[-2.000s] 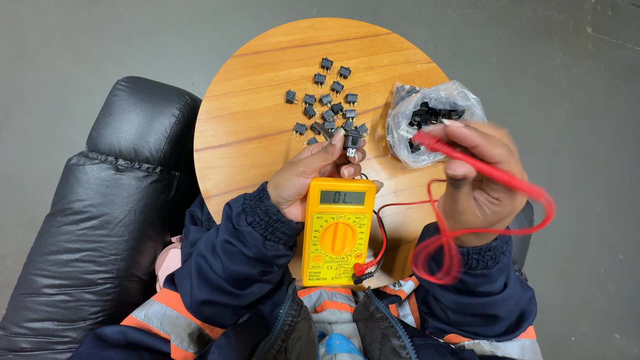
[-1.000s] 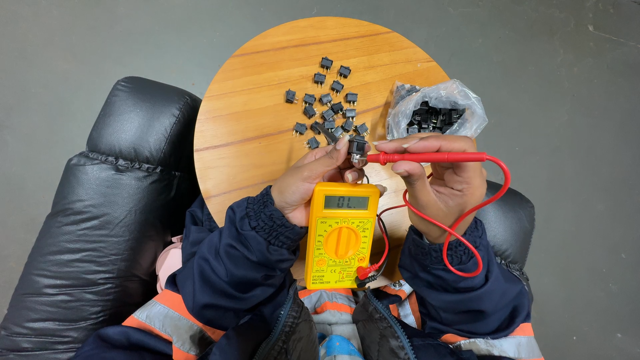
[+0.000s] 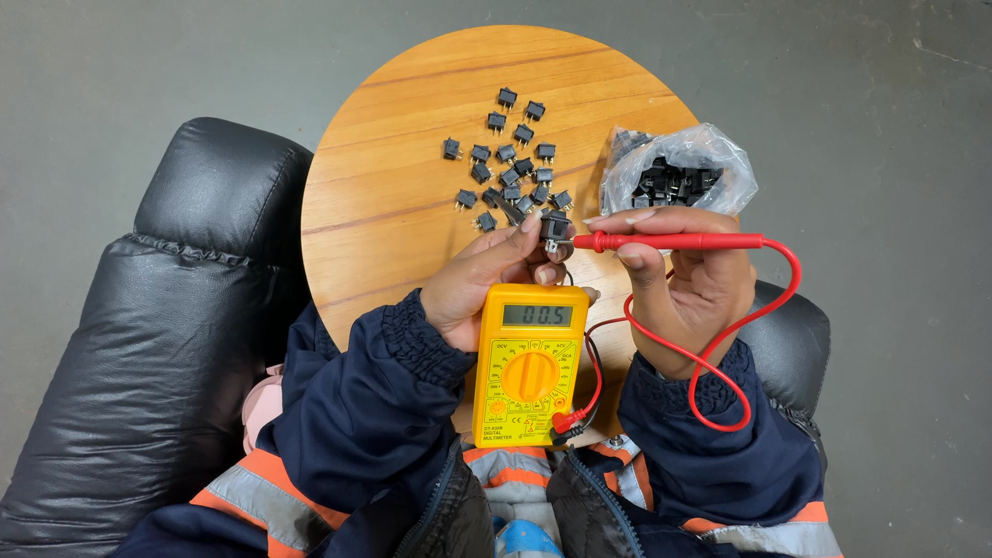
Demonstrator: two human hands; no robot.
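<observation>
My left hand (image 3: 484, 283) pinches a black rocker switch (image 3: 555, 225), its metal terminals pointing toward me. The yellow digital multimeter (image 3: 530, 366) rests against that hand, its display reading 00.5. My right hand (image 3: 682, 287) holds the red test probe (image 3: 682, 242) level, and its tip is at the switch's terminals. A red lead loops from the probe; red and black plugs sit at the meter's lower right corner. A dark, slender thing by my left fingers may be the black probe (image 3: 508, 208); its tip is hidden. Several loose rocker switches (image 3: 508, 98) lie beyond my left hand.
A clear plastic bag (image 3: 732, 167) full of black switches stands at the right of the round wooden table (image 3: 372, 155). A black padded armrest (image 3: 132, 349) is at the left, and another black padded part (image 3: 787, 341) at the right. A pink object (image 3: 263, 407) shows beside my left sleeve.
My right hand has brought the red probe from near the bag to the switch in my left hand. The meter's display has gone from OL to 00.5.
</observation>
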